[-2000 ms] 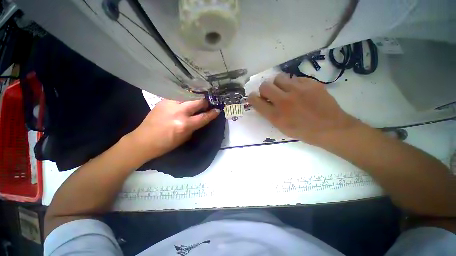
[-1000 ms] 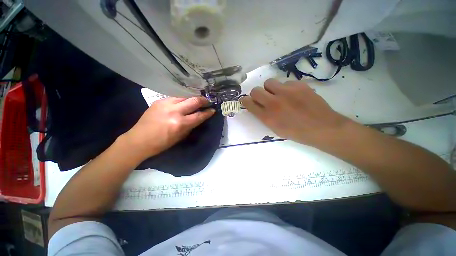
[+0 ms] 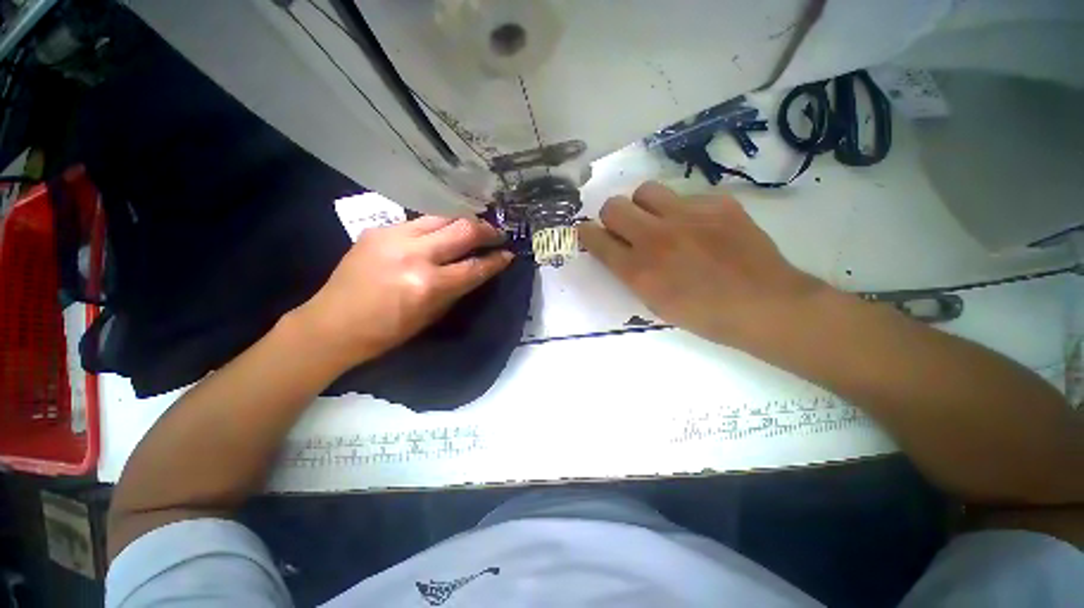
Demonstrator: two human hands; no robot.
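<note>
The black garment [image 3: 226, 249] lies left of the needle area, with a rounded flap reaching the table front. My left hand [image 3: 410, 279] presses and pinches its edge beside the presser foot [image 3: 544, 202]. A white label [image 3: 369, 215] shows behind my left hand on the black cloth. My right hand [image 3: 684, 249] is just right of the foot, its thumb and index fingertips close together by the cream ribbed knob [image 3: 554, 245]. Whether they hold something tiny is hidden. The white sewing machine head [image 3: 642, 59] hangs over the work.
Black-handled scissors [image 3: 865, 119] and a plastic bag of small dark pieces [image 3: 713, 137] lie behind my right hand. A metal tool [image 3: 933, 306] lies at right, partly behind my forearm. A red basket [image 3: 45, 344] stands far left. Ruler marks [image 3: 386, 444] run along the front edge.
Both hands stay beside the foot with almost no movement. The camera view has shifted slightly, and more of the white label shows behind my left hand than two seconds ago.
</note>
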